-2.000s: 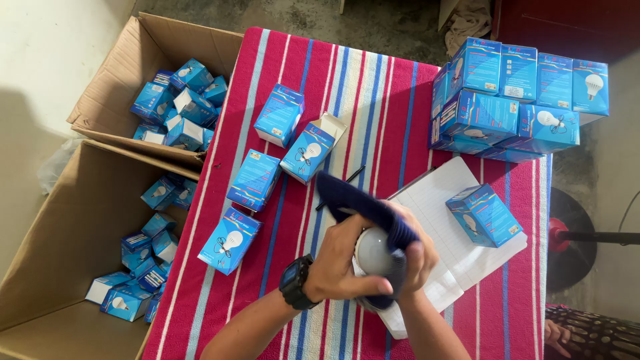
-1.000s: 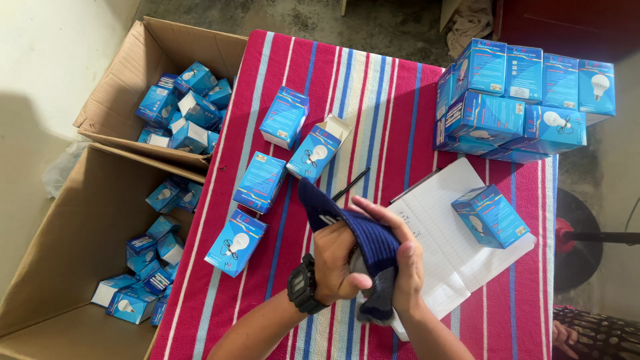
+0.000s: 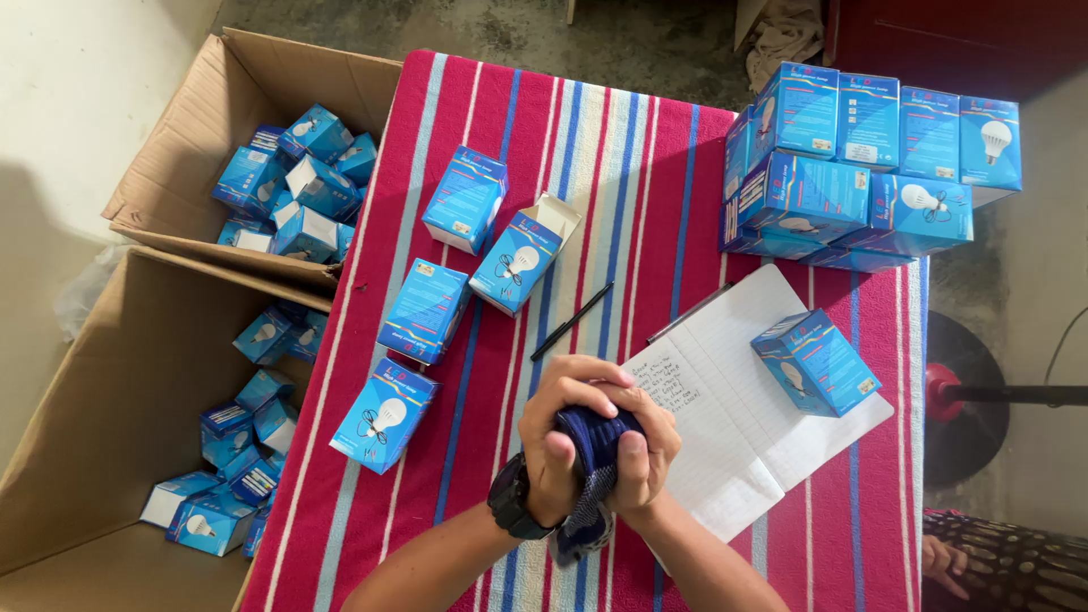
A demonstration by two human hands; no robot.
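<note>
My left hand (image 3: 557, 433), with a black watch at its wrist, and my right hand (image 3: 642, 438) are clasped around a dark blue knitted cloth (image 3: 595, 459). A grey patterned end of the cloth hangs below them. Whatever the cloth wraps is hidden. Beyond my hands a black pen (image 3: 572, 320) lies on the striped cloth. Left of it stands an LED bulb box with its top flap raised (image 3: 517, 263), near several other blue bulb boxes (image 3: 425, 310). To the right, an open notebook (image 3: 739, 408) bears handwriting, and one bulb box (image 3: 816, 364) rests on it.
Stacked bulb boxes (image 3: 816, 200) occupy the table's far right corner. Two cardboard cartons (image 3: 161, 161) with loose bulb boxes stand left of the table (image 3: 382, 544). At right are a round black base with a pole (image 3: 965, 395) and another person's hand (image 3: 943, 565).
Two seconds ago a white bulb showed between my hands beside the blue cloth; now it is out of sight. My hands have closed together around the cloth, fingers interlaced.
</note>
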